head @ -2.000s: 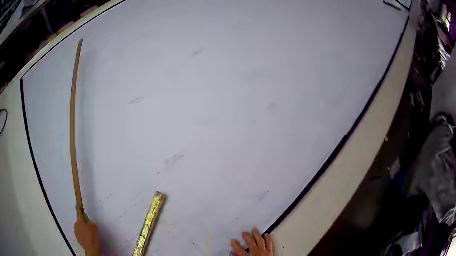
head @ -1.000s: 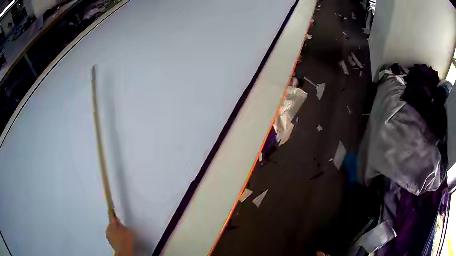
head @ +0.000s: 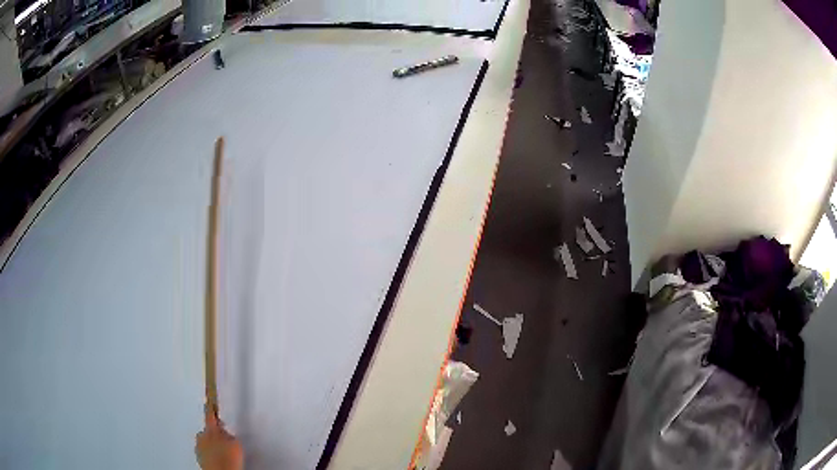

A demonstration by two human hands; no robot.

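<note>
My left hand (head: 219, 448) is at the bottom edge, closed on one end of a long thin brown wooden ruler (head: 215, 285). The ruler points away from me over the white marker paper (head: 340, 156), with a shadow beside it. The paper covers a fabric lay, whose dark purple edge (head: 404, 262) shows along its right side. A short patterned bar (head: 426, 66) lies on the paper near its far end. My right hand is out of the picture.
The pale table border (head: 450, 225) has an orange edge. Right of it is a dark floor (head: 541, 285) with scraps. A grey and dark purple cloth heap (head: 688, 395) stands at lower right. Another paper-covered lay (head: 367, 11) lies beyond. A small dark object (head: 218, 60) is at far left.
The view has shifted along the table, showing the lay's far end and more floor. My left hand still holds the ruler. My right hand and the nearer yellowish bar have left view.
</note>
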